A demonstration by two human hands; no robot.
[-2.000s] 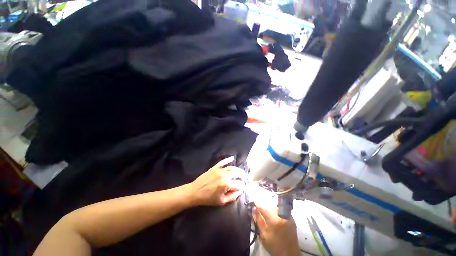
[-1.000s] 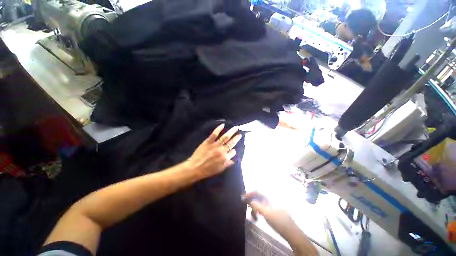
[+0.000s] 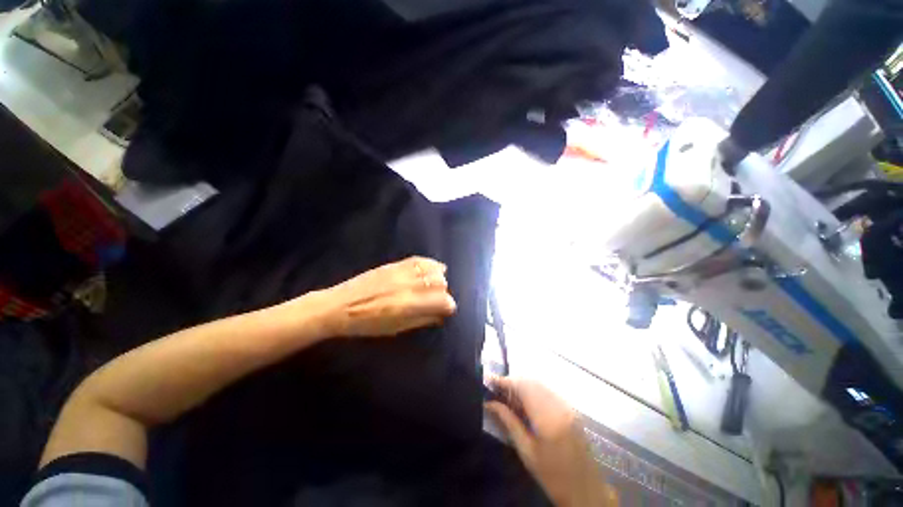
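Observation:
A large black garment piece (image 3: pixel 327 406) lies over the table's left side and down over the lap. My left hand (image 3: pixel 401 297) rests on it with curled fingers, gripping the cloth left of its right edge. My right hand (image 3: pixel 545 431) is at that edge, lower down, with a small dark bit of material between thumb and fingers. A thin dark strip (image 3: pixel 498 332) curves above these fingertips. The sewing machine head (image 3: pixel 693 198), white with a blue stripe, is to the right, apart from the cloth. Glare hides the needle area.
A black garment heap (image 3: pixel 416 69) lies behind. Yellow-green snips (image 3: pixel 671 391), scissors (image 3: pixel 705 327) and a dark-handled tool (image 3: pixel 736 401) lie right of my right hand. A printed ruler (image 3: pixel 634 470) runs along the front edge. A thick dark tube (image 3: pixel 822 89) rises behind the machine.
The cloth's edge has come away from the needle area. My left hand has gone from spread to curled fingers and moved slightly left. My right hand stays low at the edge. The view has shifted.

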